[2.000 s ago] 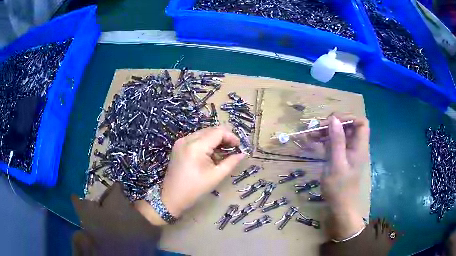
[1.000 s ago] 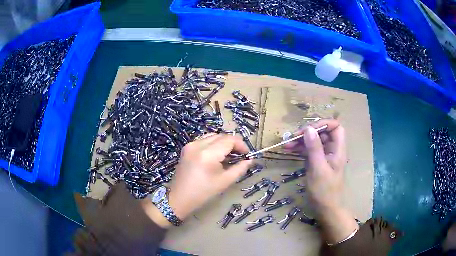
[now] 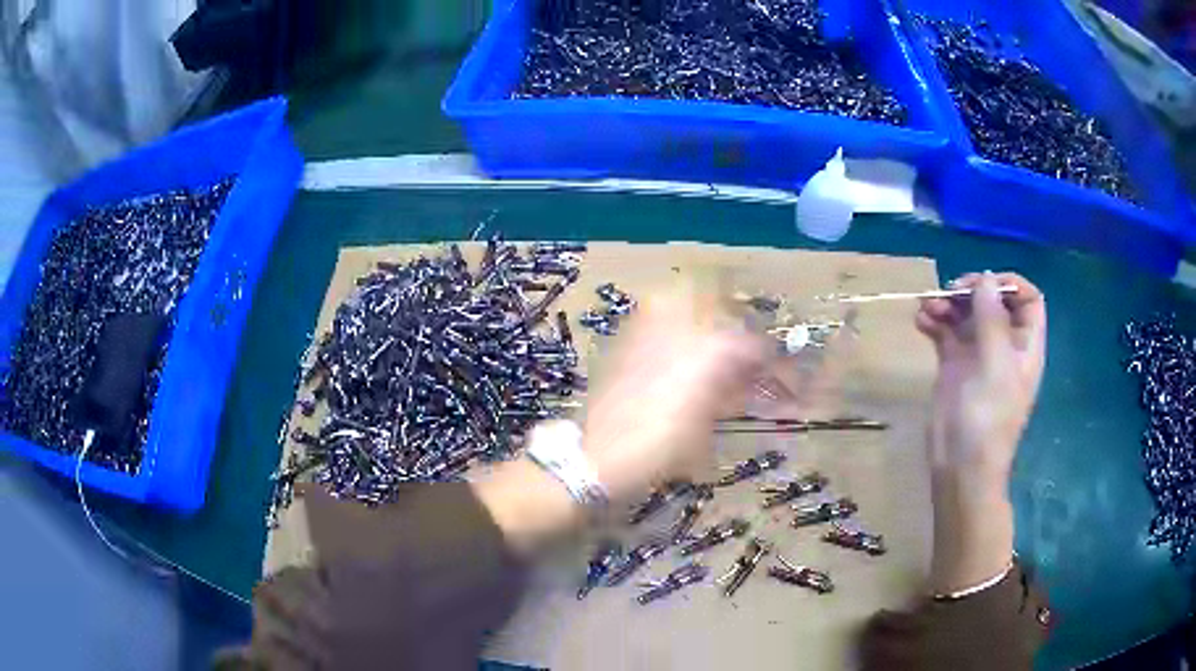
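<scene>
My right hand (image 3: 986,354) holds a thin pale stick (image 3: 892,298) between thumb and fingers, its tip over the stained pad (image 3: 859,374). My left hand (image 3: 702,374) is blurred over the pad's left part; whether it holds a part cannot be told. A white cup (image 3: 799,337) sits on the pad between the hands. A large heap of dark metal parts (image 3: 426,374) lies on the left of the cardboard sheet (image 3: 525,636). Separate metal parts (image 3: 715,536) lie spaced in rows below the pad. A few more parts (image 3: 606,309) lie right of the heap.
Blue bins full of dark parts stand at the left (image 3: 236,308) and the back (image 3: 695,142), with another at the back right (image 3: 1049,216). A white bottle (image 3: 825,203) stands beyond the sheet. A black device (image 3: 125,374) lies in the left bin. Loose parts (image 3: 1165,433) lie at the far right.
My left hand has moved right, from beside the heap to over the pad. My right hand has moved up and right with the stick, away from my left hand. The view has tilted up.
</scene>
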